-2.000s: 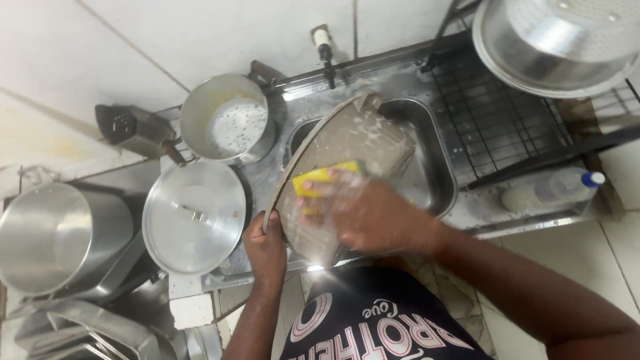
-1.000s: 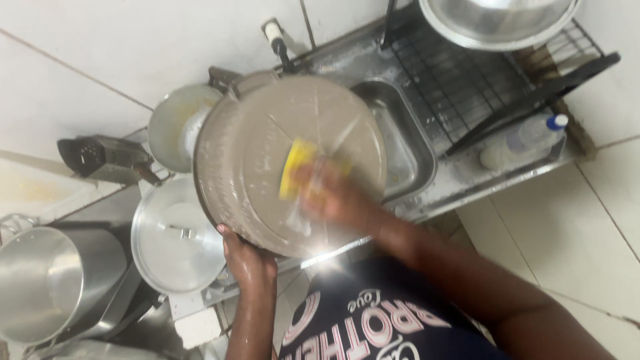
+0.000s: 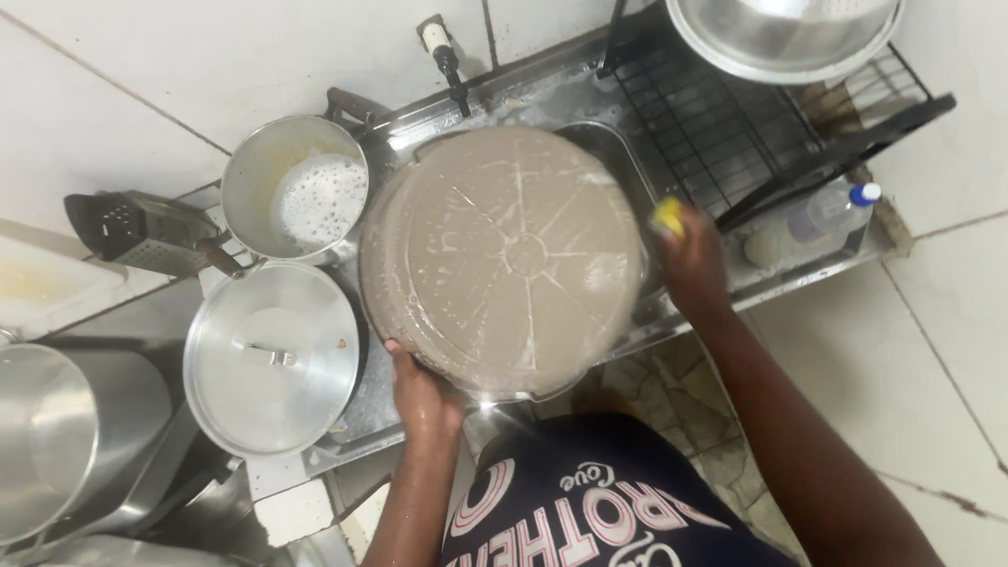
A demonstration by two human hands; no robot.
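A large round beige plastic basin, its ribbed underside facing me and streaked with suds, is tilted above the stainless steel sink. My left hand grips its lower left rim, thumb showing on the outside. My right hand is just off the basin's right side, closed on a yellow sponge, over the sink's right edge. The black-and-white tap on the wall stands behind the basin. Most of the sink bowl is hidden under the basin.
At left are a pot with foamy water, an aluminium lid, a box grater and a big aluminium pot. At right, a black wire dish rack stands below a metal steamer pot, beside a plastic bottle.
My right hand with the sponge has moved off the basin's underside to its right side. The basin, seen from its inner side or edge-on two seconds ago, now faces me with its base.
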